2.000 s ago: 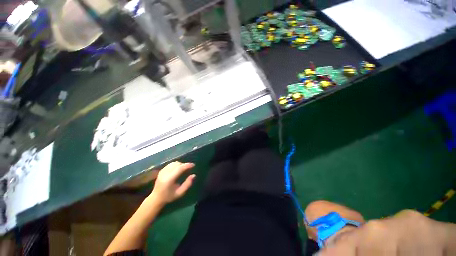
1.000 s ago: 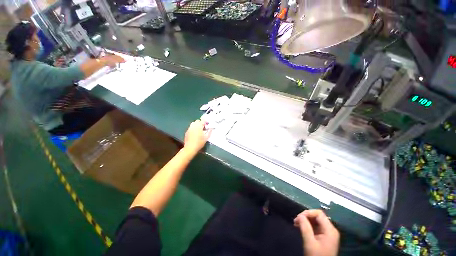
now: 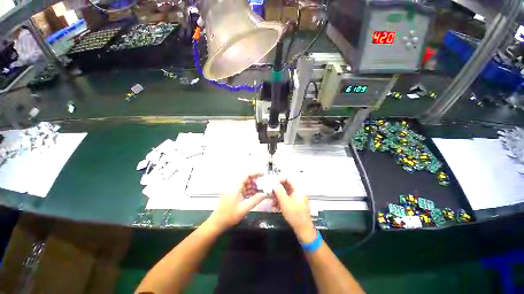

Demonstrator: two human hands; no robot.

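Observation:
My left hand (image 3: 237, 202) and my right hand (image 3: 292, 205) are together at the front of the pale machine base (image 3: 330, 172). Their fingers hold a small white plastic part (image 3: 266, 183) between them. Whether a circuit board is with it cannot be told. The holding fixture (image 3: 272, 170) is just beyond my fingertips, under the soldering tip (image 3: 271, 154). The soldering iron head (image 3: 277, 103) stands above it. A blue wrist strap (image 3: 312, 242) is on my right wrist.
White plastic parts (image 3: 166, 163) lie left of the base. The black component tray (image 3: 402, 186) with green boards is on the right. The fume hood (image 3: 241, 49) hangs above. The temperature controller (image 3: 390, 40) shows 420; the counter display (image 3: 359, 89) shows 6109. Scattered boards lie on the conveyor (image 3: 221, 100).
The view has turned to face the machine squarely. My left hand has moved from the white heap to the fixture, and my right hand has come up beside it. Both now hold a white part.

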